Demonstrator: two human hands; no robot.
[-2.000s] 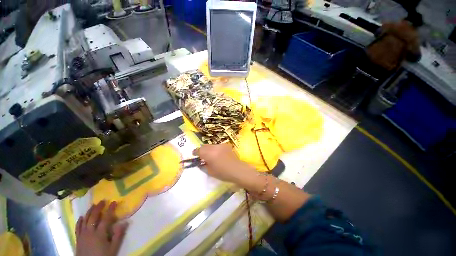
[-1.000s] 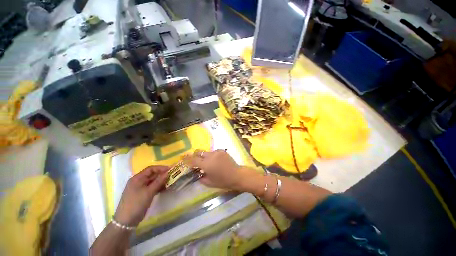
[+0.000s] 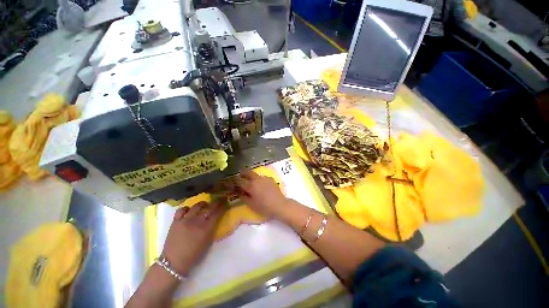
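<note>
A yellow cut panel (image 3: 244,222) lies on the white template (image 3: 265,243) under the machine head. My left hand (image 3: 195,224) rests on its left part, fingers bent, fingertips near the sewing window. My right hand (image 3: 260,194) is palm down over its right part, fingertips near the same spot. A small dark-and-gold label (image 3: 227,191) shows partly between the fingertips, blurred and mostly covered. Whether either hand grips it is unclear. No snips can be made out in my right hand. The label stack (image 3: 337,141) lies right of the machine.
The machine (image 3: 150,132) overhangs the hands, with a yellow tape note (image 3: 174,173) and red switch (image 3: 71,171). Yellow panels (image 3: 445,174) lie right, near a standing tablet (image 3: 385,51). Patched pieces (image 3: 45,255) lie left, with crumpled yellow bundles (image 3: 42,135) behind. A blue bin (image 3: 466,87) stands beyond.
The label has moved from between my hands in front of the window to the panel near the window. Both hands have moved forward towards the machine head. The view has shifted left.
</note>
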